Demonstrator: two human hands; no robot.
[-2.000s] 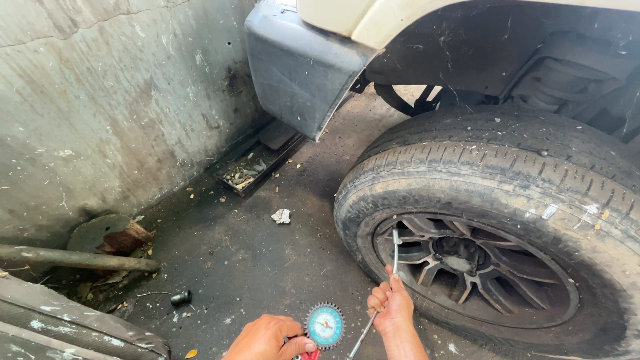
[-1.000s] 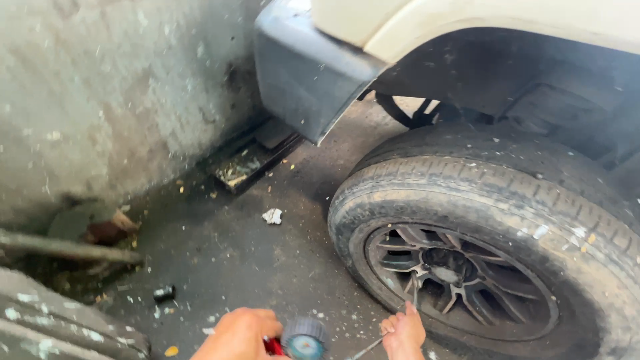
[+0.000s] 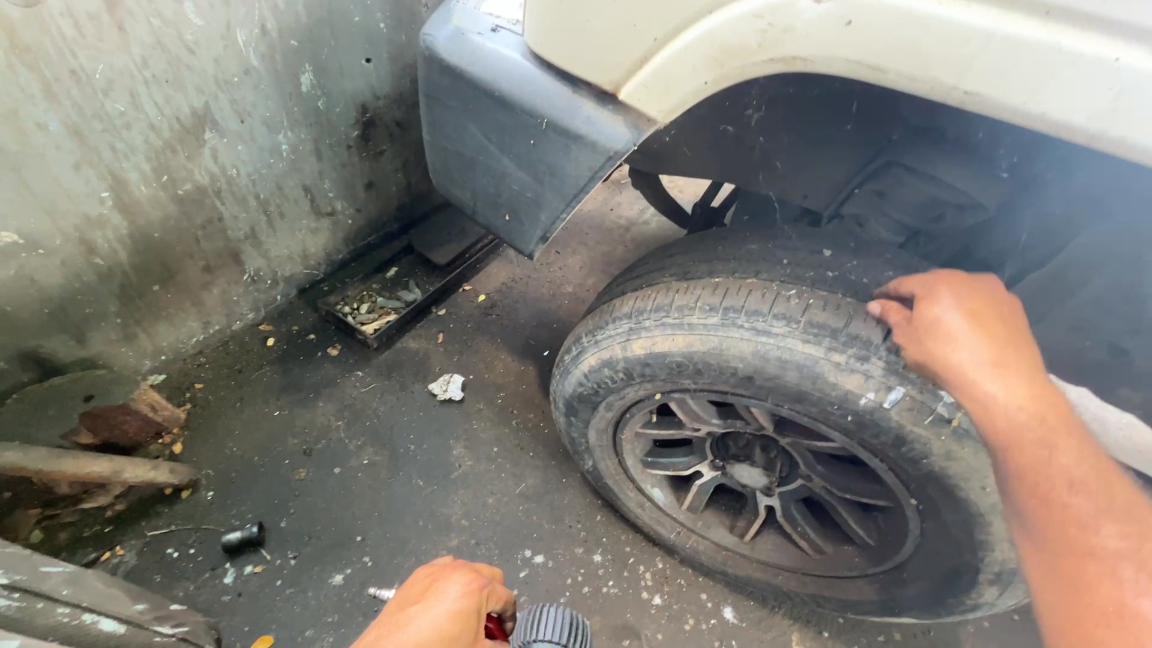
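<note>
My left hand, low in the view, is closed around the red part of a tire pressure gauge; the ribbed black rim of its dial shows beside the fingers, and its face is turned from view. A metal fitting pokes out on the hand's other side. My right hand rests at the tread of the worn tire, thumb and fingers bent at its upper edge; whether it holds anything there cannot be told. Below it is the dusty alloy wheel.
The vehicle's grey bumper and cream fender overhang the tire. A stained wall stands at the left, with a debris-filled metal tray at its foot. A wooden pole, a black cylinder and crumpled white scrap lie on the ground.
My right hand has moved from the wheel rim, where it held the gauge's hose end, up to the tire tread. The gauge stays in my left hand, its dial turned away.
</note>
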